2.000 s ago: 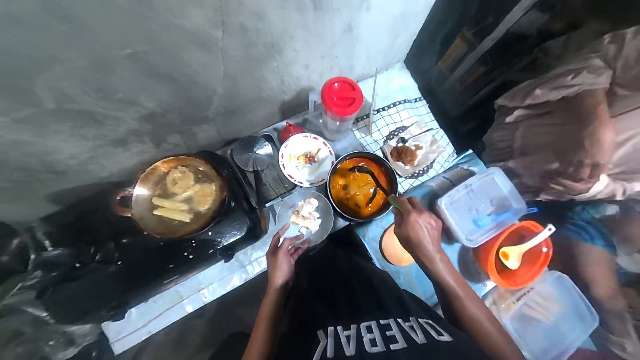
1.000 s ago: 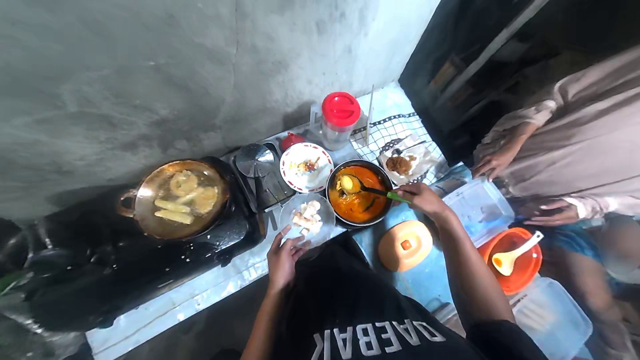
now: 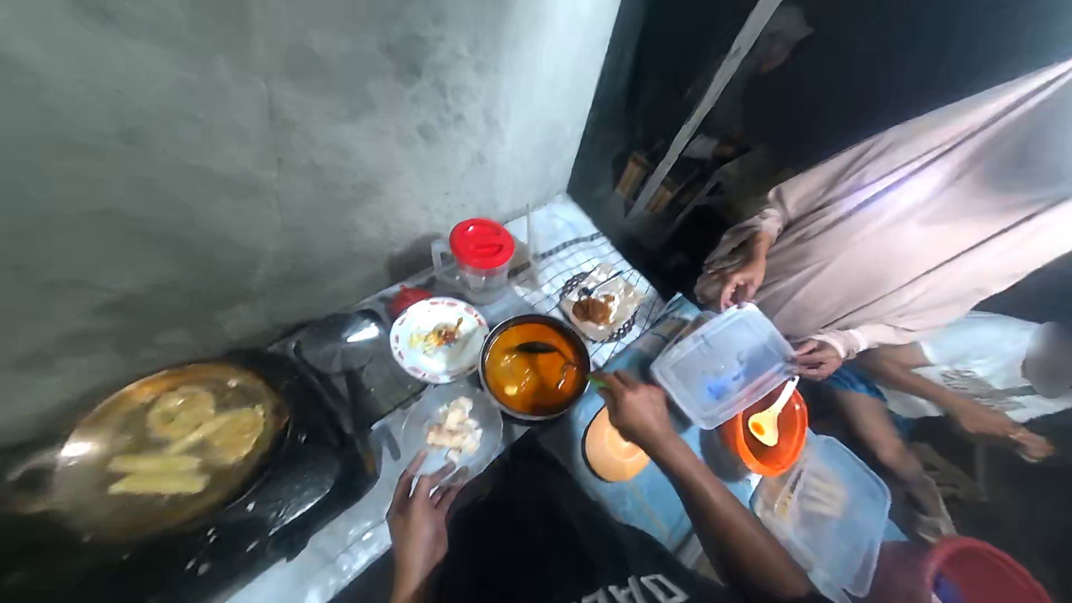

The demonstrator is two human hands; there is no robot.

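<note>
My right hand (image 3: 638, 409) grips the green handle of a dark ladle (image 3: 536, 347), whose head dips into orange broth in a dark round pot (image 3: 584, 381). Pale yellow pieces lie in that broth. My left hand (image 3: 423, 502) touches the near rim of a clear plate (image 3: 416, 431) that holds white chunks (image 3: 455, 430); its fingers rest at the edge. A white plate with a red-patterned rim (image 3: 410, 362), bearing food scraps, stands behind the clear plate. An orange lid (image 3: 615, 448) lies beneath and beside my right forearm.
On the left, a wok (image 3: 84, 435) of frying food sits on a black stove (image 3: 322, 469). A red-lidded pitcher (image 3: 481, 251) stands behind. At right another person holds a clear plastic container (image 3: 724, 364) above an orange bowl (image 3: 800, 435) with a white spoon (image 3: 770, 419).
The ladle, which held a yellow piece above the broth, is now lowered into it. The other person has lifted the clear container. The view has moved closer and shifted.
</note>
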